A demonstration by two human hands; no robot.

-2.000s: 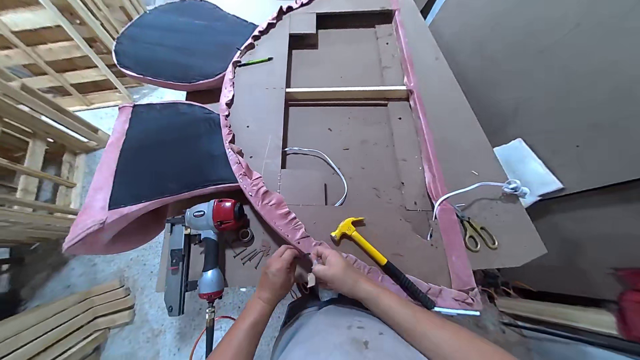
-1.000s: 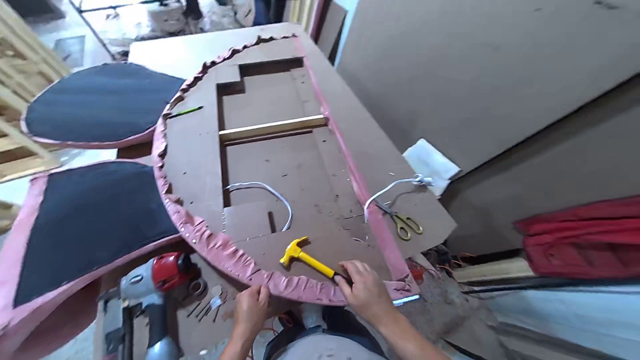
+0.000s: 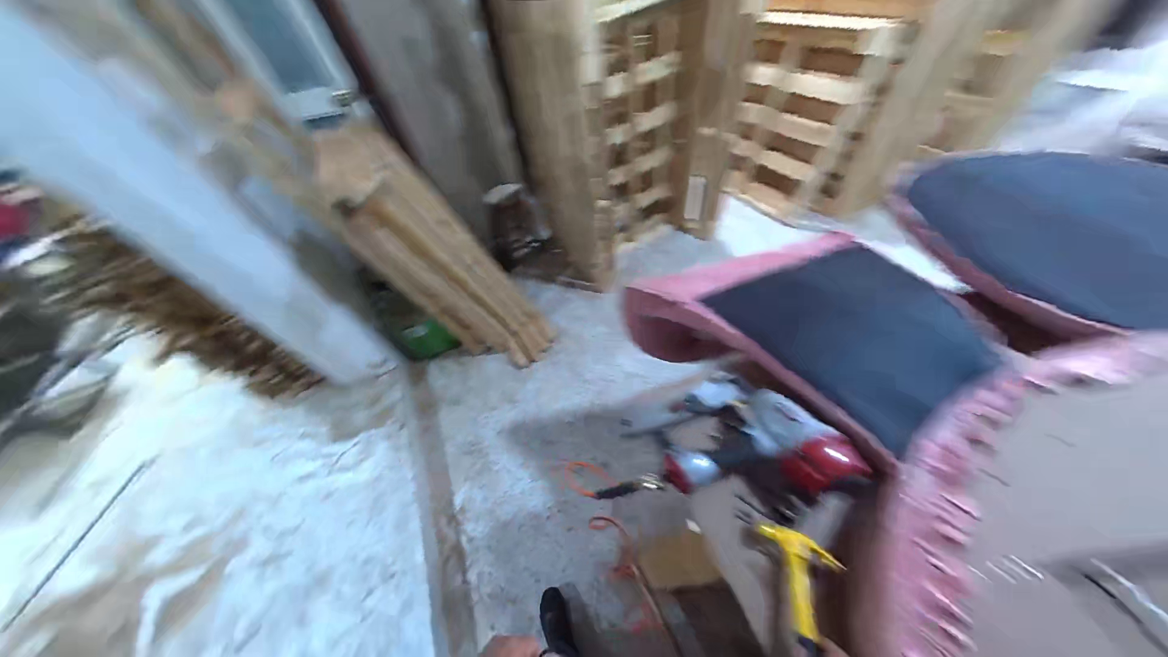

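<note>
A yellow claw hammer (image 3: 798, 584) is at the lower right, its head up and its dark grip running into the bottom edge. A sliver of my right hand (image 3: 830, 648) shows around that grip. Only a small part of my left hand (image 3: 511, 646) enters at the bottom, beside a dark shoe; its fingers are hidden. Right of the hammer lies the large panel (image 3: 1058, 484) with gathered pink fabric (image 3: 944, 529) stapled along its curved edge. A red and grey pneumatic nail gun (image 3: 794, 447) lies just beyond the hammer.
Two pink upholstered pieces with dark undersides (image 3: 849, 328) (image 3: 1031, 228) adjoin the panel. An orange air hose (image 3: 630, 547) trails over the floor. Wooden boards (image 3: 438, 255) lean near a pale post (image 3: 210, 228), and slatted wooden frames (image 3: 794, 109) stand behind.
The view has swung far to the left. The hammer, lying on the panel earlier, is now off its edge near the nail gun, in my right hand. My left hand has left the gathered fabric.
</note>
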